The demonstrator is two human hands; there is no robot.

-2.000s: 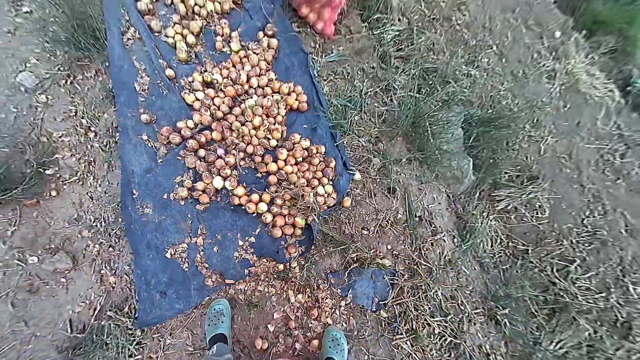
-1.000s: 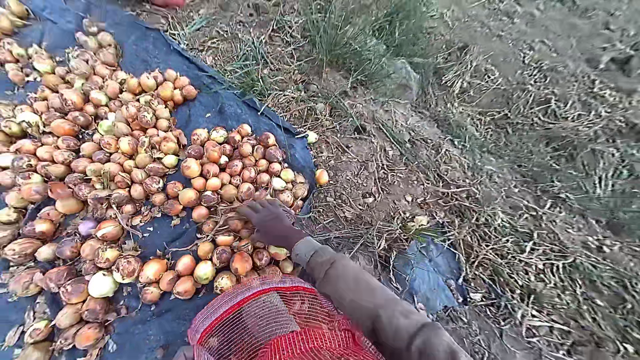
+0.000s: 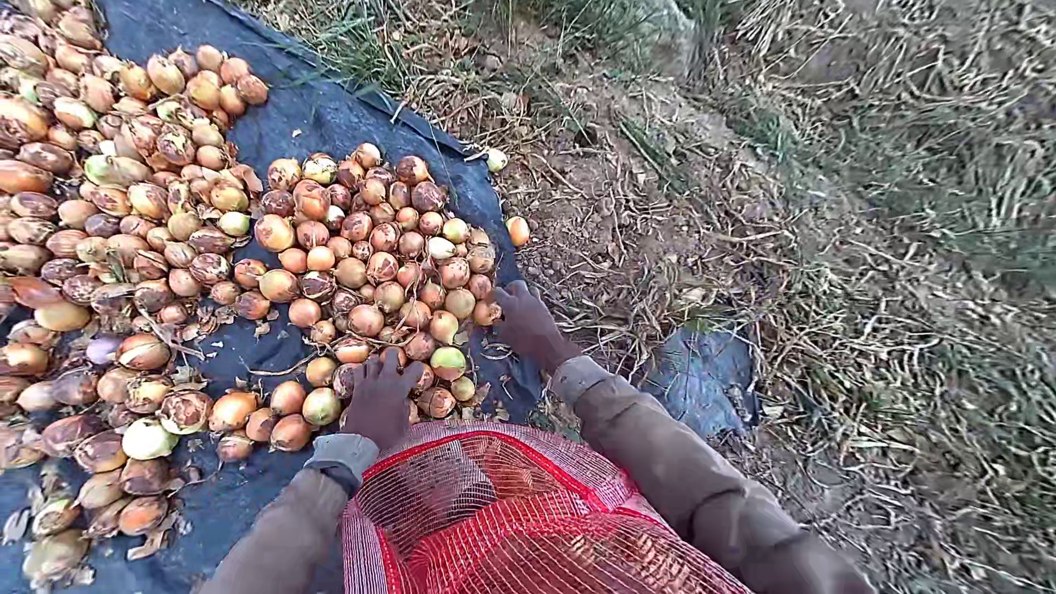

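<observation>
Many onions (image 3: 388, 256) with dry brown skins lie heaped on a dark blue sheet (image 3: 272, 99). My left hand (image 3: 382, 400) rests against onions at the near edge of the heap, its fingers spread. At the heap's right edge my right hand (image 3: 528, 326) touches the outermost onions, fingertips pointing up and left; part of its grip is hidden. Between my forearms a red mesh sack (image 3: 511, 511) spreads with its mouth toward the onions.
A larger spread of onions (image 3: 107, 214) covers the sheet at left. One onion (image 3: 518, 231) lies just off the sheet's right edge. A scrap of dark sheeting (image 3: 701, 384) lies on the ground at right, among dry stalks (image 3: 866, 330) and grass.
The view has moved much closer to the onions. My left hand has come into view at the heap. My right hand, on top of the onions one second ago, is now at their right edge.
</observation>
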